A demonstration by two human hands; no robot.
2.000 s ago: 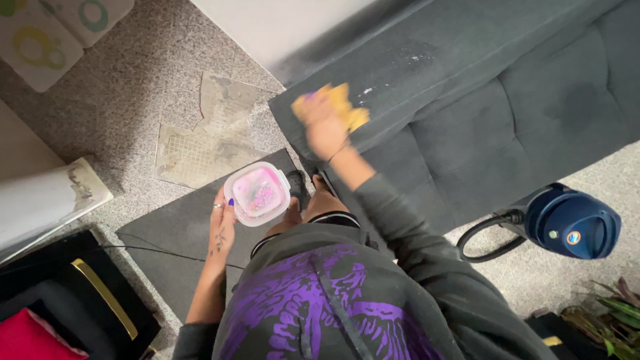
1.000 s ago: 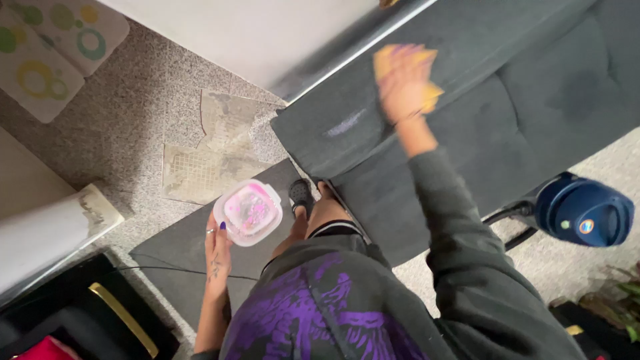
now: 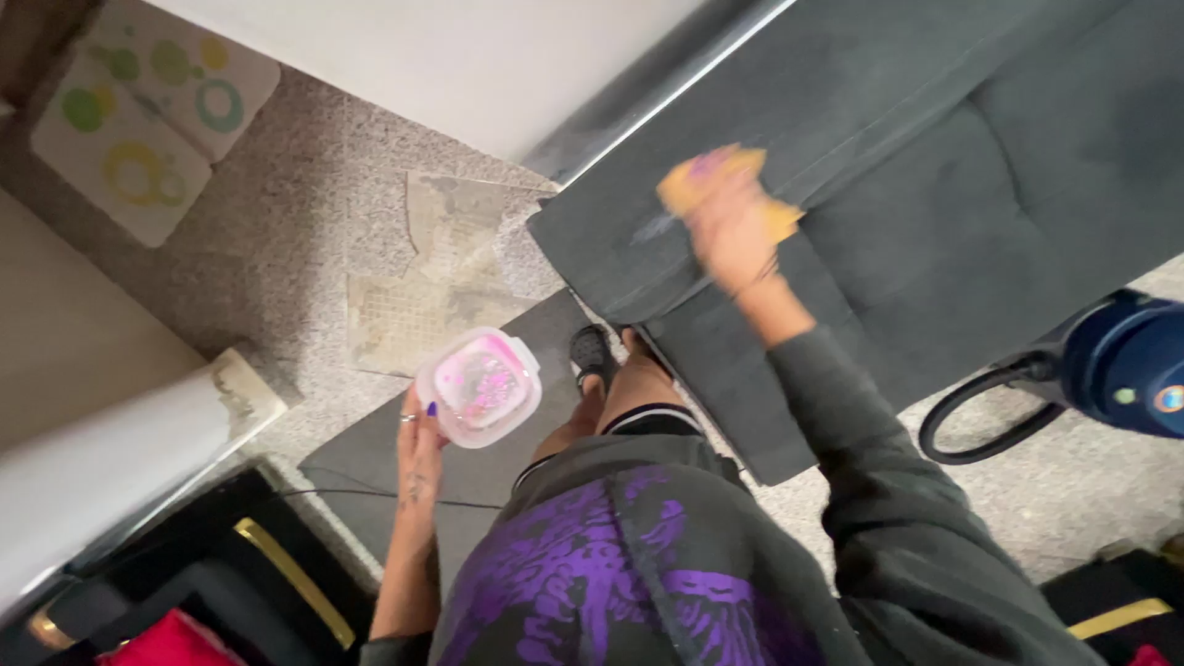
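My left hand (image 3: 421, 435) holds a clear plastic container (image 3: 481, 387) by its left side, low over the grey mat; pink and white foamy matter shows in it. My right hand (image 3: 735, 227), blurred, presses a yellow cloth (image 3: 689, 185) on or just over the dark grey sofa (image 3: 888, 222), near its end by the wall. Part of the cloth sticks out right of the fingers. Just left of this hand, a pale wet-looking streak (image 3: 652, 228) lies on the upholstery.
A blue vacuum cleaner (image 3: 1128, 361) with a black hose (image 3: 990, 453) stands at the right. A grey mat (image 3: 527, 347) and a thin black cable (image 3: 388, 497) lie on the floor. Black furniture with gold trim (image 3: 294, 583) is at lower left, patterned cushions (image 3: 153, 166) at upper left.
My right hand, with the yellow cloth, has moved back left along the sofa toward the pale streak since one second ago. My left hand still holds the container.
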